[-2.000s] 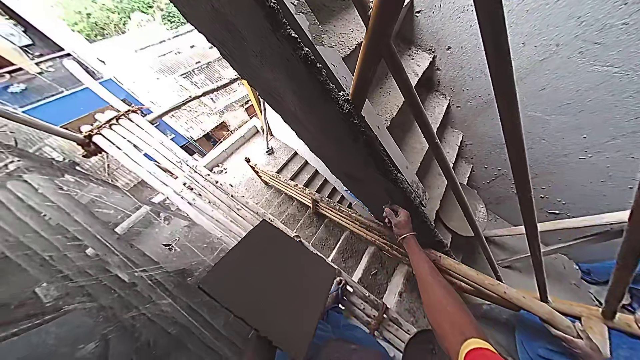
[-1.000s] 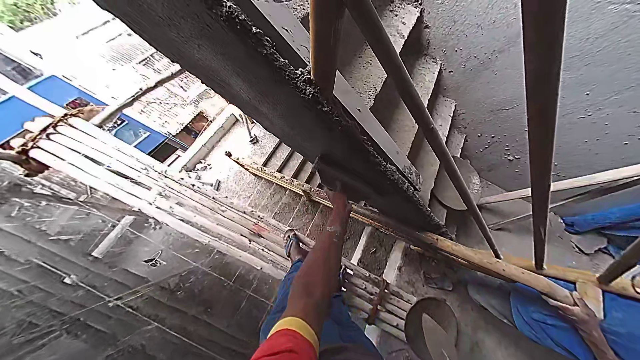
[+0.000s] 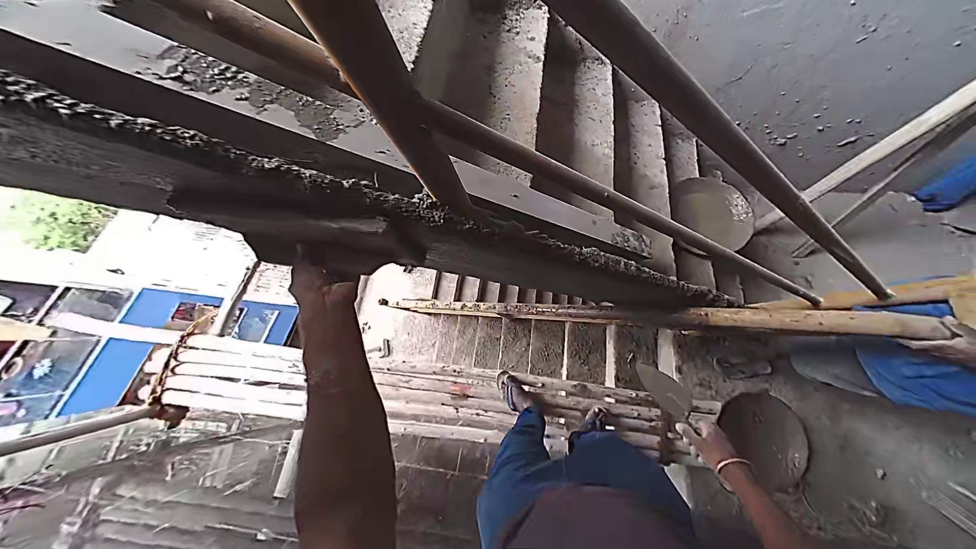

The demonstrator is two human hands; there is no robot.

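Observation:
My left hand (image 3: 326, 284) is raised at the wet mortar-coated side of the stair edge (image 3: 488, 263). It grips a dark flat board (image 3: 305, 236), seen nearly edge-on against that side; the fingers are mostly hidden. Low at the right, my right hand (image 3: 709, 444), with a bracelet at the wrist, holds a trowel (image 3: 665, 390) by its handle. The trowel blade points up and left, beside a round pan of mortar (image 3: 764, 438).
Wooden poles (image 3: 534, 149) cross above the concrete steps (image 3: 579, 114), where another pan (image 3: 713, 213) stands. My feet are on lashed poles (image 3: 450, 393) above a lower stair flight. A co-worker's hand (image 3: 942, 347) is at the far right pole.
The board, held low two seconds ago, is now up at the stair edge. My right hand, at that edge in the oldest frame, is now down by the pan with the trowel. The view has swung.

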